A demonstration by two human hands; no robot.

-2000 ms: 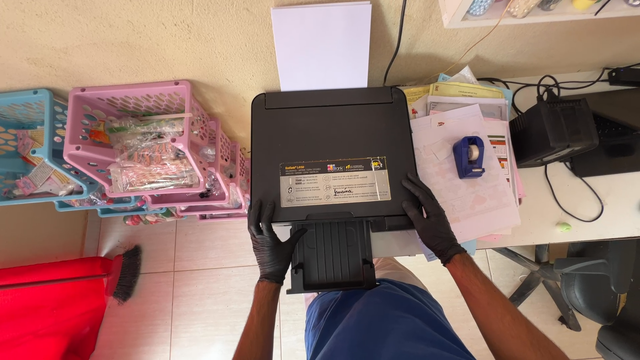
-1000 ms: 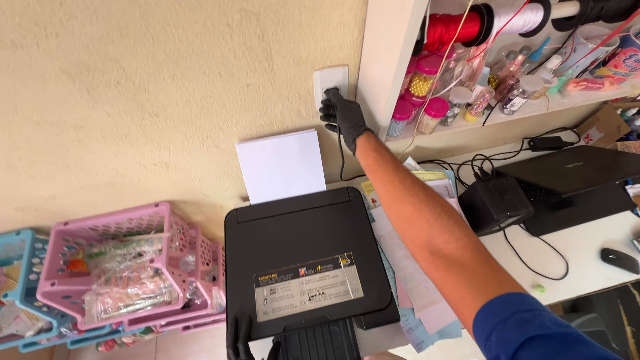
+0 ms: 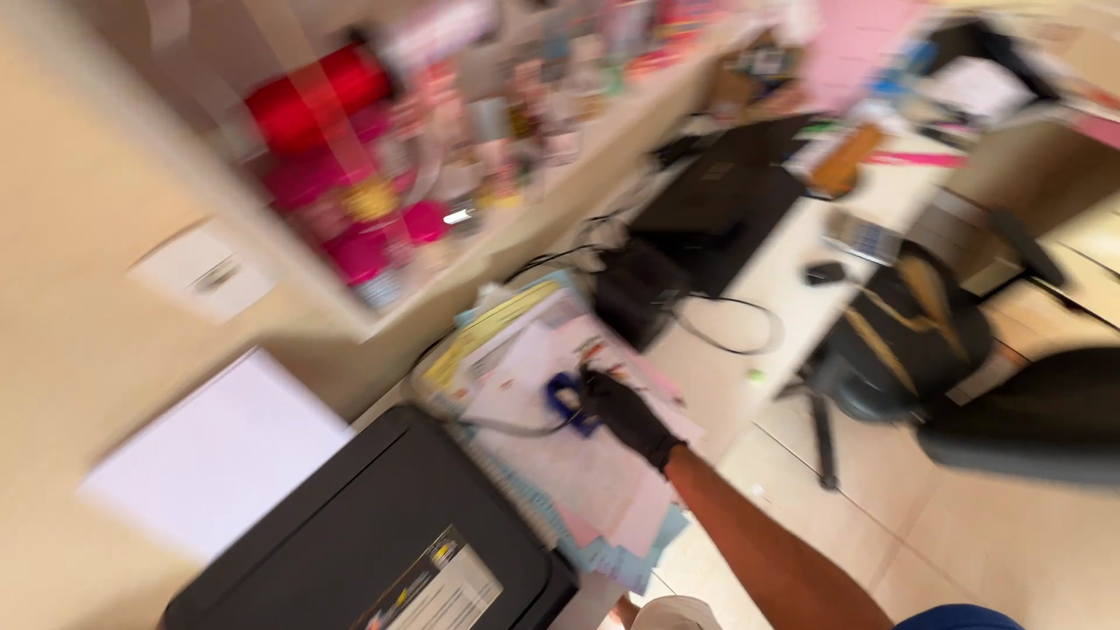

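My right hand (image 3: 626,416), in a black glove, is over the papers beside a blue tape dispenser (image 3: 569,401). A dark cord (image 3: 512,430) runs from behind the black printer (image 3: 350,534) to its fingers, which look closed on the cord's end; blur hides the exact grip. The printer is at the lower left, with a label on its lid and white paper (image 3: 223,451) standing at its rear. On the wall above, the white outlet (image 3: 208,271) has nothing plugged in. My left hand is out of view.
Stacked papers (image 3: 560,490) lie right of the printer. A shelf (image 3: 516,227) with spools and jars juts out above. Behind the papers are a black box-shaped device (image 3: 639,289), a laptop (image 3: 726,192) and a loose cable. A black chair (image 3: 1032,420) stands at the right.
My right hand was at the wall outlet a second ago and is now over the papers by the tape dispenser, with the cord. My left hand has left view. The view has swung right and tilted.
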